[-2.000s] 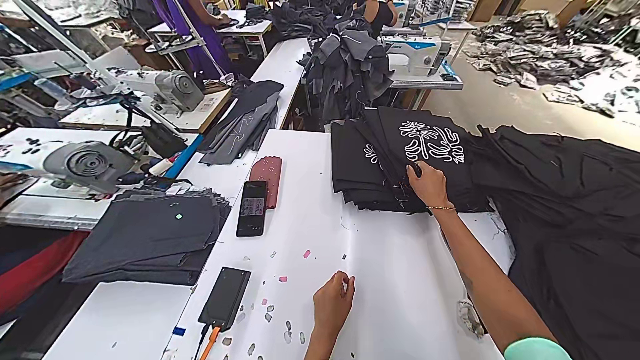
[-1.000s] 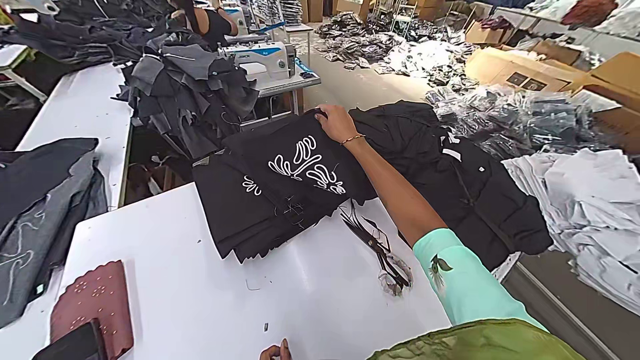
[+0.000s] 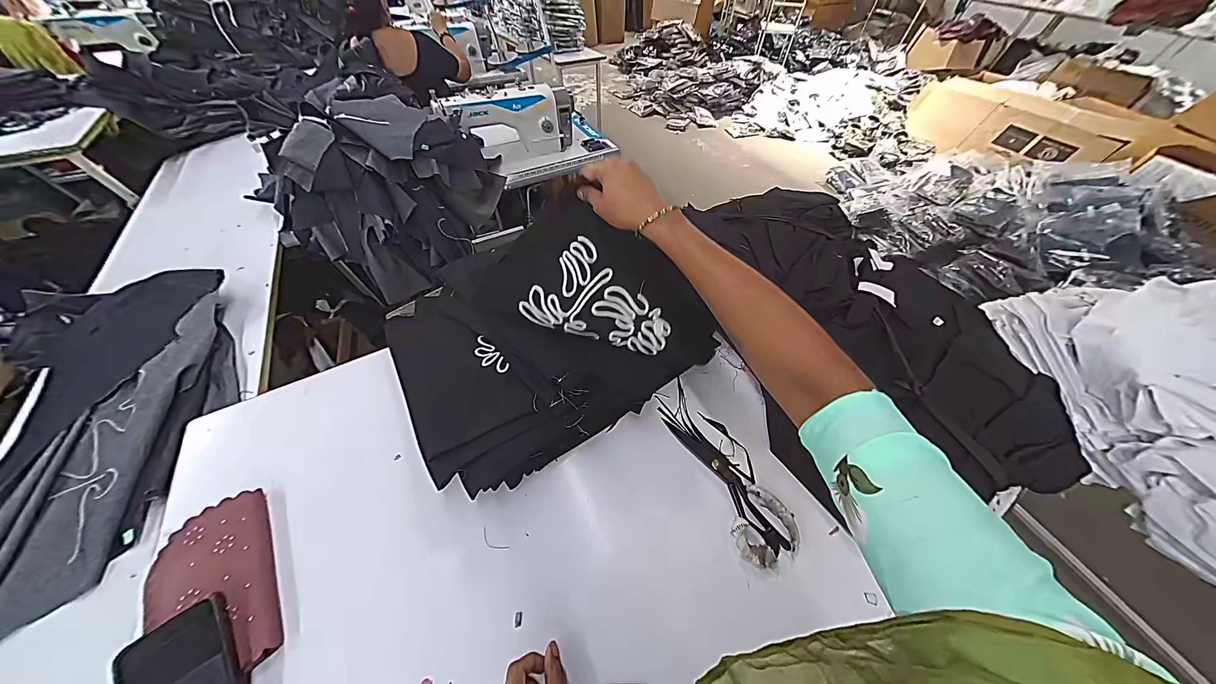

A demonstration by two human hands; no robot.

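Observation:
A stack of black cloth panels (image 3: pixel 494 418) lies at the far edge of the white table, its top pieces bearing white looped embroidery. My right hand (image 3: pixel 622 195) pinches the far edge of the top embroidered panel (image 3: pixel 560 275) and lifts it. My left hand (image 3: pixel 537 665) is at the bottom edge of the view, over the table, mostly cut off; its hold cannot be told. Fabric scissors (image 3: pixel 727 470) with wrapped handles lie right of the stack, next to thread trimmers (image 3: pixel 736 442). A maroon scalloped wallet (image 3: pixel 223 570) sits at left, partly under a black phone (image 3: pixel 180 646).
Black garments (image 3: pixel 912 351) are heaped right of the stack. Grey cloth pieces (image 3: pixel 114 427) lie at left, and dark scraps (image 3: pixel 370 190) hang beyond the table. Behind them stand a sewing machine (image 3: pixel 518 119) and a seated person (image 3: pixel 408 57). White garments (image 3: pixel 1130 380) lie at far right.
My right hand has moved from on top of the embroidered panel to its far edge, which is now raised. The view has swung strongly to the right.

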